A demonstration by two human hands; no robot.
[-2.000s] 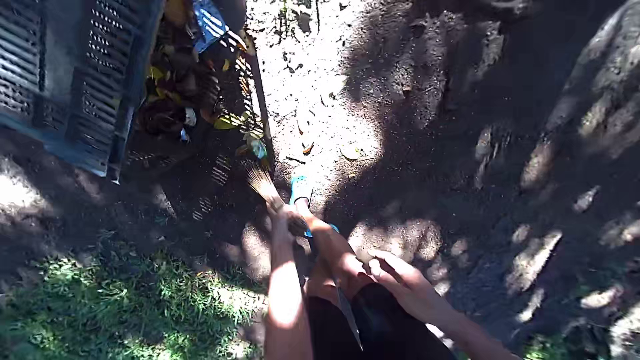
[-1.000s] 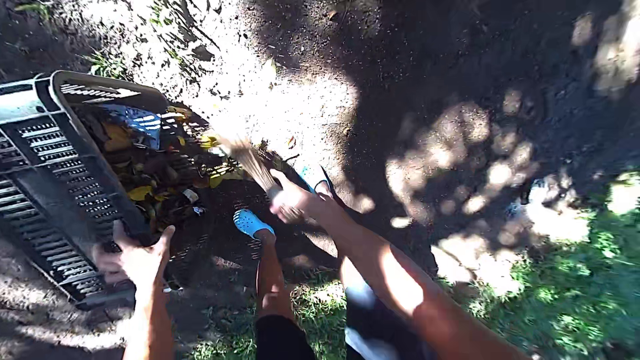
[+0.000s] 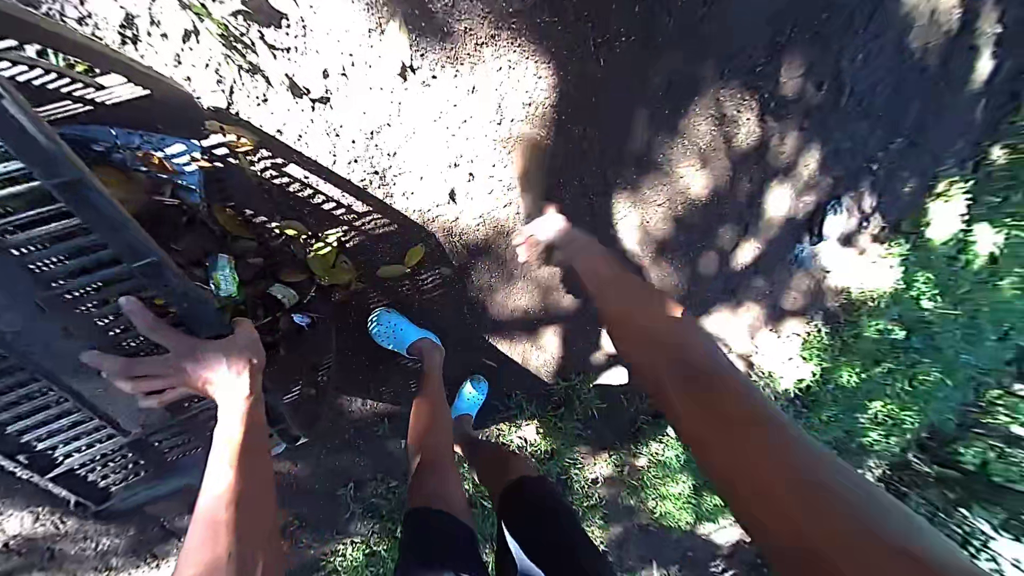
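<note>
My left hand (image 3: 196, 360) is on the edge of a dark slatted plastic crate (image 3: 104, 216) at the left, its fingers spread across the side and the thumb by the rim. The crate lies tipped, with dry and yellow leaves (image 3: 330, 264), a blue wrapper (image 3: 188, 164) and a green wrapper (image 3: 224, 276) in and before its opening. Right of centre, my right hand (image 3: 546, 234) is closed around a short bundle of bristles, seemingly a hand broom (image 3: 530, 172), blurred and pointing away from me over the bare soil.
My feet in light blue clogs (image 3: 400, 330) stand on shaded soil just right of the leaves. Grass (image 3: 672, 480) grows below and at the right. A pale, blurred object or sunlit patch (image 3: 848, 240) lies at the right.
My left hand has come onto the crate, beside which it was spread a second ago. My right hand has swung the broom away from the leaves. The view has turned and shifted.
</note>
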